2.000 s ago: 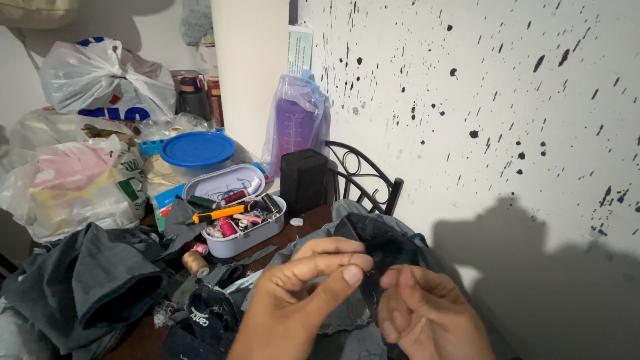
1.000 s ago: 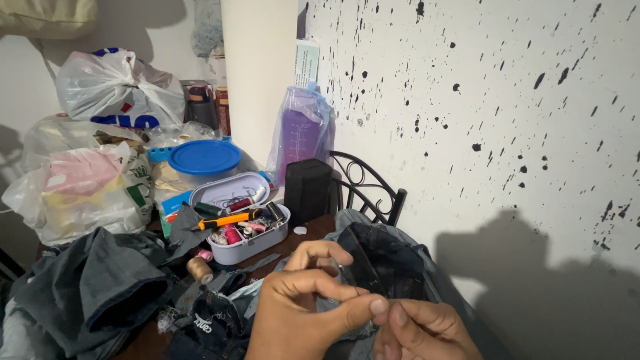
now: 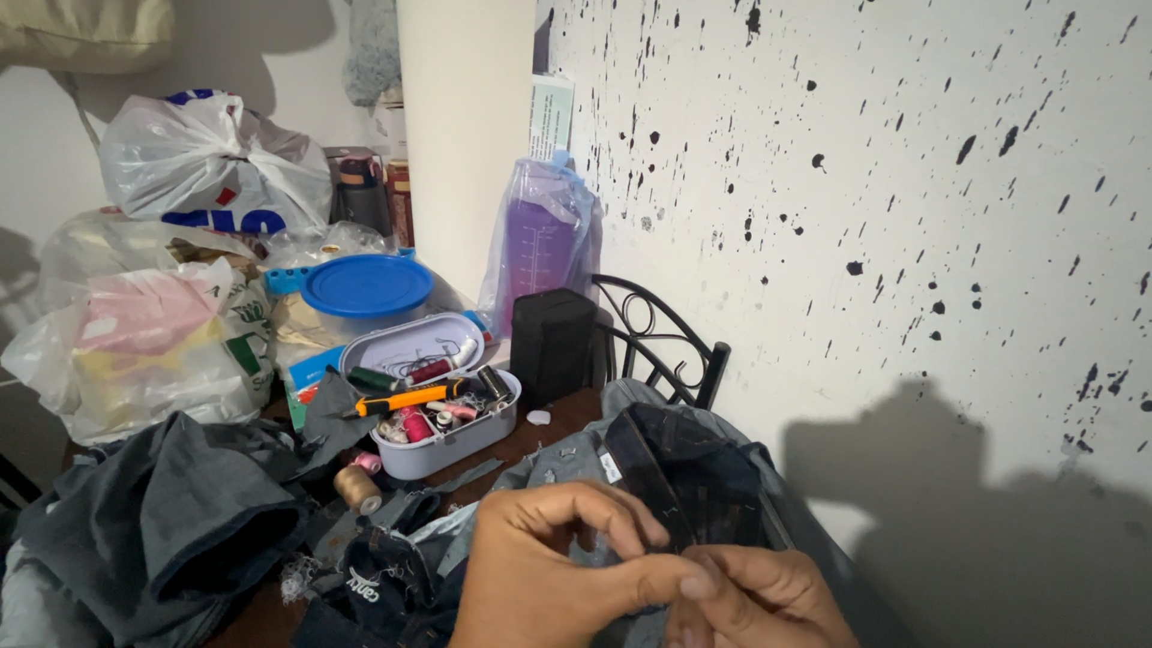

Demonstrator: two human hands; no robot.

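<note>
My left hand [image 3: 576, 562] is at the lower middle, its thumb tip meeting the fingertips of my right hand [image 3: 765, 598]. Both hands pinch at one spot; whatever lies between the fingertips is too small or hidden to tell. Behind them lies dark blue denim [image 3: 711, 468] with a waistband and a small white label, on grey denim. An oval lilac sewing box [image 3: 450, 450] holds thread spools, with an orange-handled cutter [image 3: 409, 396] across it. A tan thread spool [image 3: 358, 489] lies in front of the box, near a pink one.
Grey cloth [image 3: 153, 522] is heaped at the left. Plastic bags [image 3: 216, 171], a blue-lidded container [image 3: 367, 286], a bagged purple bottle [image 3: 537, 243] and a black case [image 3: 552, 346] stand behind. A black metal chair [image 3: 715, 373] is by the speckled wall.
My hands, apart two seconds ago, have come together at the fingertips. The view has shifted slightly.
</note>
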